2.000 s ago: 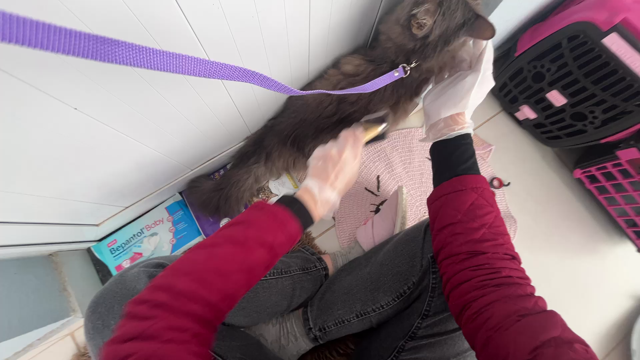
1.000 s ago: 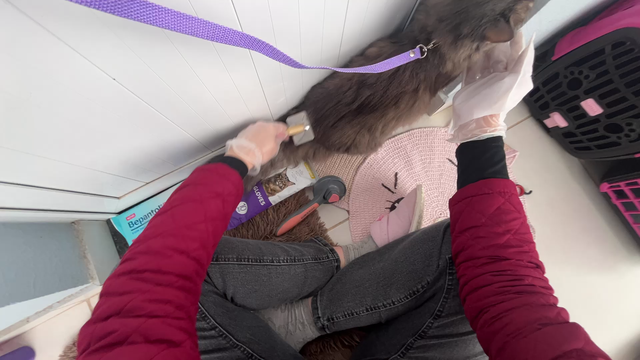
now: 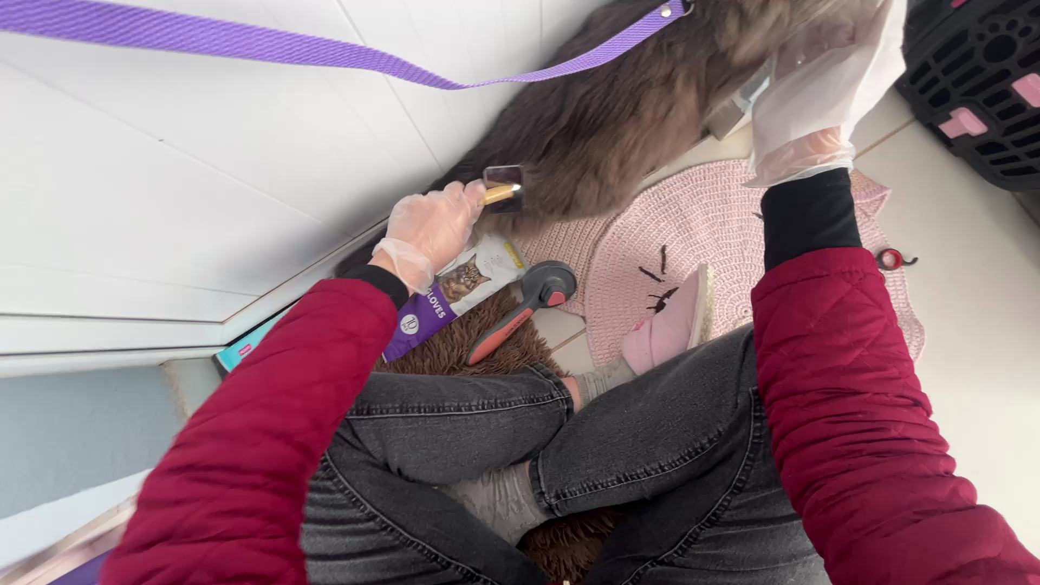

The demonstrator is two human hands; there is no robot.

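Note:
A long-haired grey-brown cat (image 3: 601, 122) stands along the white panelled wall, its head out of the frame at the top. A purple leash (image 3: 357, 58) runs to a metal clip at its neck. My left hand (image 3: 435, 223), in a clear glove, grips the yellow handle of a small pet brush (image 3: 504, 188), whose head touches the fur at the cat's rear. My right hand (image 3: 812, 106), gloved with a loose whitish glove or wipe over it, is at the cat's front end; its fingers are largely hidden, so its grip cannot be made out.
A second grooming brush (image 3: 520, 313) with a grey and coral handle lies on a brown shaggy rug (image 3: 439, 349) beside a glove packet (image 3: 455, 296). A pink crocheted mat (image 3: 674, 211) spreads below the cat. A black and pink pet carrier (image 3: 975, 89) stands at right; a turquoise box (image 3: 252, 341) is by the wall.
My left hand, holding the brush, has moved from the cat's side toward its rear since two seconds ago. My right hand has stayed at the cat's front end. The cat's head has left the view.

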